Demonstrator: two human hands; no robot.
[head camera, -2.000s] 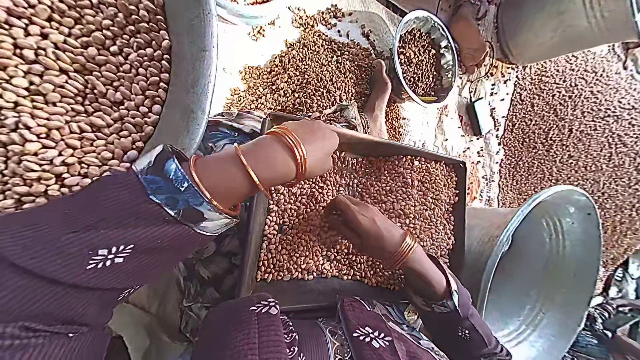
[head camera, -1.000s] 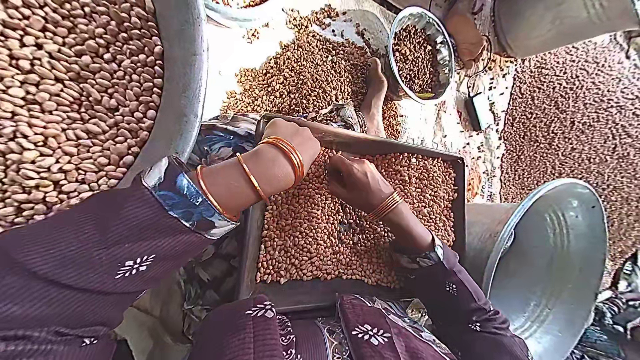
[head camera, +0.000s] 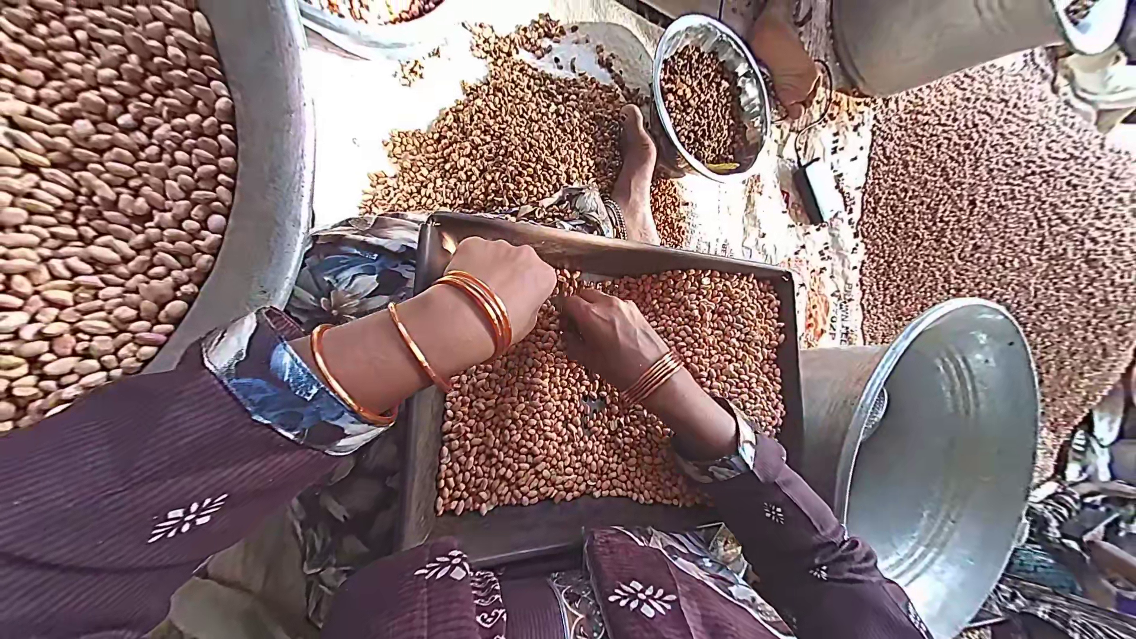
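A dark rectangular tray (head camera: 524, 530) lies across my lap, spread with small reddish-brown nuts (head camera: 541, 426). My left hand (head camera: 506, 280) is over the upper left part of the tray, back up, with orange bangles on the wrist; its fingertips are hidden. Close at its right, my right hand (head camera: 612, 333) rests among the nuts with its fingers curled in. Whether either hand holds nuts cannot be seen. A small dark gap shows in the nut layer below my right hand.
A big metal basin (head camera: 266, 177) of larger nuts stands at left. Beyond the tray are a brown heap (head camera: 506, 133), a bare foot (head camera: 636, 169) and a steel bowl (head camera: 661, 89). A metal pot (head camera: 950, 444) lies tipped at right, near a wide nut spread (head camera: 985, 222). Another person's hand (head camera: 785, 58) is at top.
Two seconds ago my right hand was lower, over the middle of the nuts; it moved up beside my left hand and has stayed near it. My left hand has barely moved.
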